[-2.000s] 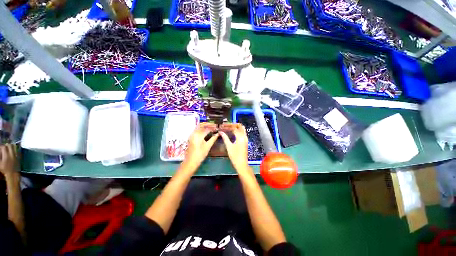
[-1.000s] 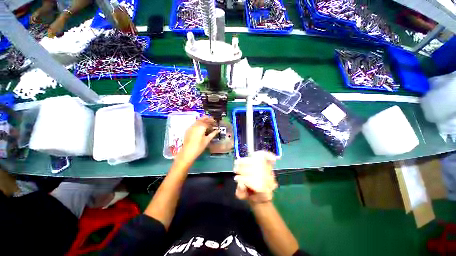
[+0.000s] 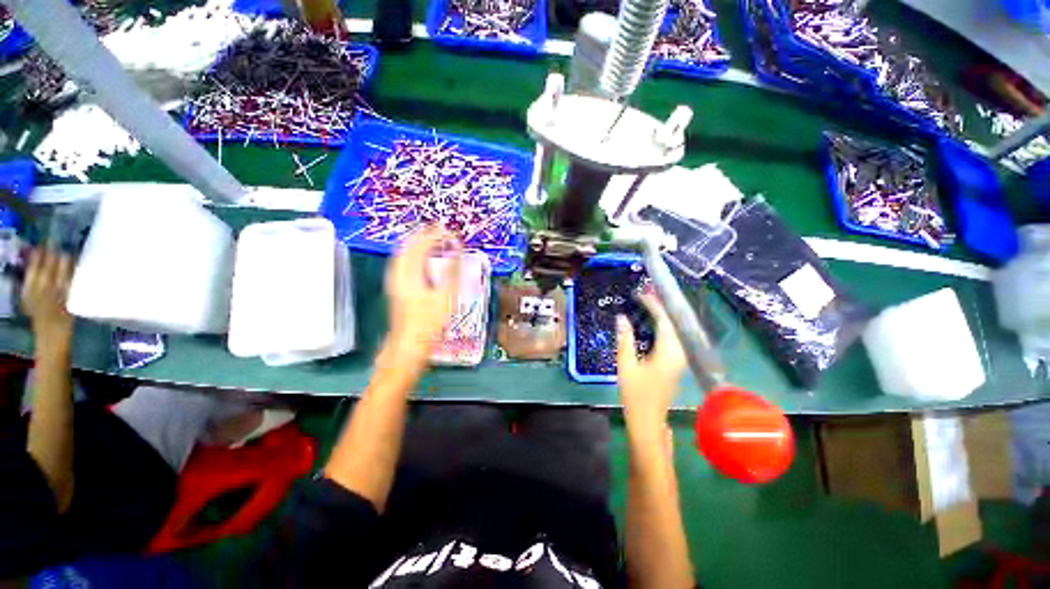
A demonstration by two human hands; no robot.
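Note:
The hand press (image 3: 576,184) stands at the centre; its fixture (image 3: 537,308) sits on the brownish base plate (image 3: 532,336), with no hand on it. The press lever (image 3: 685,311) slants down to the red ball knob (image 3: 745,435), which no hand holds. My left hand (image 3: 420,288) is blurred, over the left part of the clear parts box (image 3: 470,311) and the near edge of the large blue tray (image 3: 432,190). My right hand (image 3: 652,351) is over the small blue tray of black fittings (image 3: 605,316), thumb and finger apart. I cannot tell whether my left fingers hold anything.
Frosted boxes (image 3: 150,262) and lids (image 3: 284,288) stand left. A parts bag (image 3: 777,288) and a white container (image 3: 927,345) lie right. More blue trays of rods (image 3: 887,190) line the back. Another person's hand (image 3: 46,288) is at the far left.
My right hand has let go of the lever knob and moved to the small blue tray. My left hand has moved left from the fixture to the clear box. The view has shifted.

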